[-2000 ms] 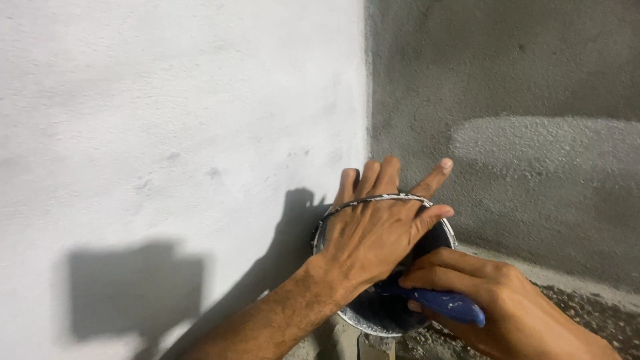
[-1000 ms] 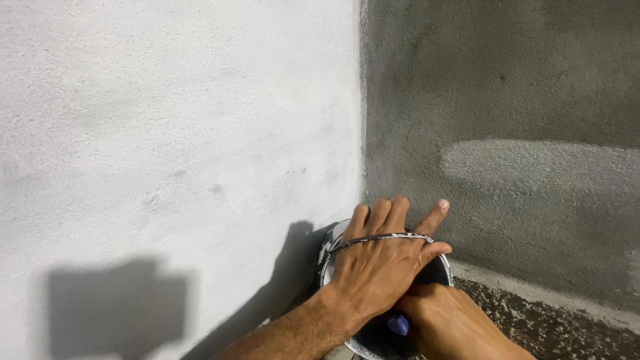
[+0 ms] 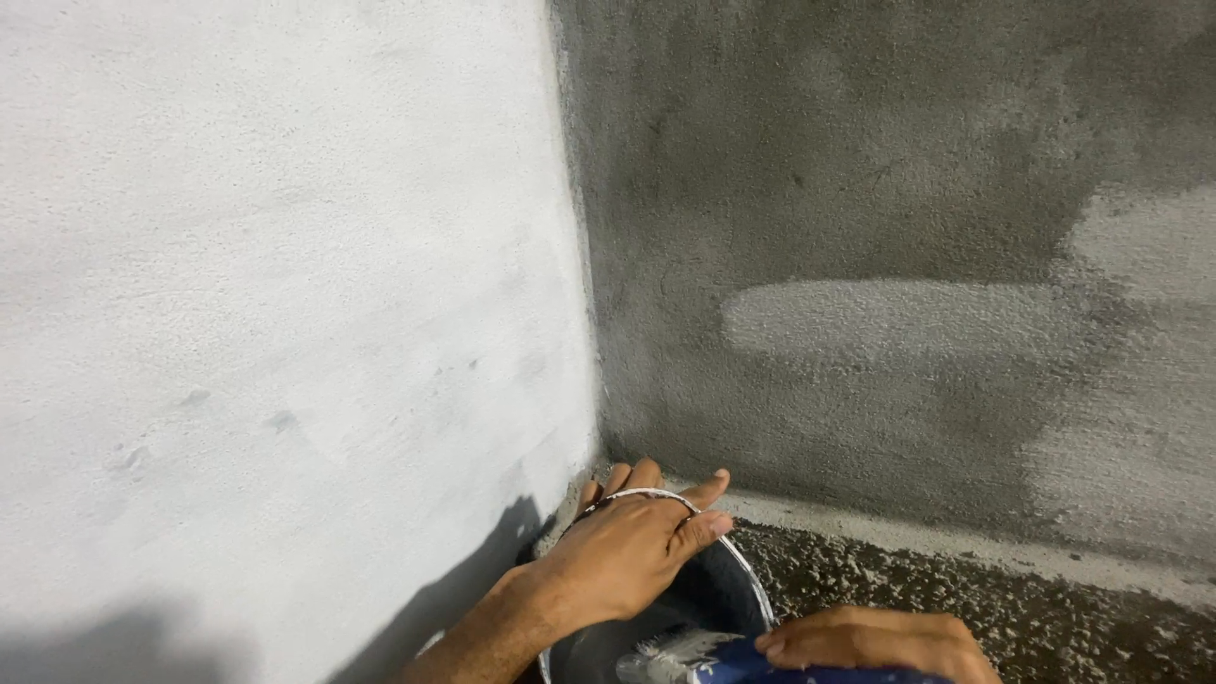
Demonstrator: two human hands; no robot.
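A round bucket (image 3: 755,579) with a paint-smeared rim stands low in the corner, cut off by the bottom edge of the view. My left hand (image 3: 627,551) reaches over its mouth, fingers spread, with the bucket's thin wire handle lying across the back of the hand. At the right side of the rim my right hand (image 3: 874,641) holds a blue-handled paintbrush (image 3: 679,655), its pale, wet bristles over the bucket's opening. Part of the brush handle is hidden by the fingers and the frame edge.
A white-painted wall (image 3: 285,237) rises on the left. It meets a rough grey cement wall (image 3: 855,171) bearing a lighter patch (image 3: 893,318). Dark, crumbly ground (image 3: 950,589) runs along the foot of the grey wall.
My right hand has moved to the right side of the bucket, and the brush's bristles now show. The left hand remains over the bucket. The view has shifted somewhat.
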